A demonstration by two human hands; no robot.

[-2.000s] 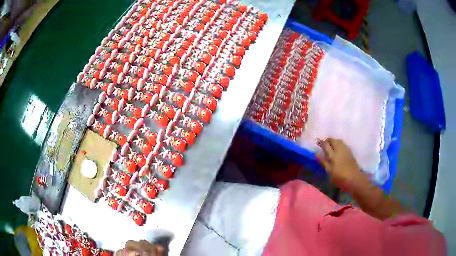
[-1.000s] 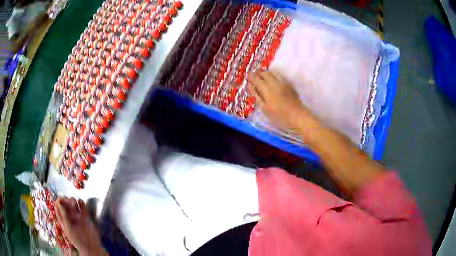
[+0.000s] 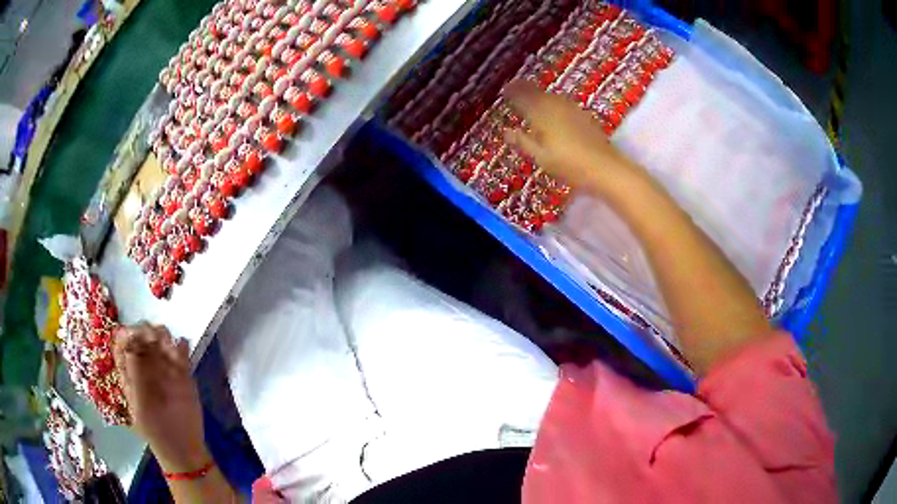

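Observation:
Red-and-white figures (image 3: 280, 94) lie in tight slanting rows on the shiny grey metal table (image 3: 295, 182). A loose heap of red and white pieces (image 3: 90, 340) lies at the table's near left end. My left hand (image 3: 152, 369) is beside that heap, fingers bent and blurred; what it holds cannot be told. My right hand (image 3: 556, 128) is over the rows of figures in the blue-rimmed crate (image 3: 472, 221), fingers loosely spread; no piece shows in it, but the fingertips are blurred.
A white liner (image 3: 728, 148) covers the crate's right part, with a strip of small pieces near its far edge. A green conveyor belt (image 3: 59, 167) curves along the left. A tan pad (image 3: 143, 192) and a yellow roll (image 3: 49, 307) are beside the table's left edge. My lap is below.
The view has swung towards the crate and my lap. My right hand has moved from the bare liner to over the crate's rows. My left hand has come further into view beside the heap.

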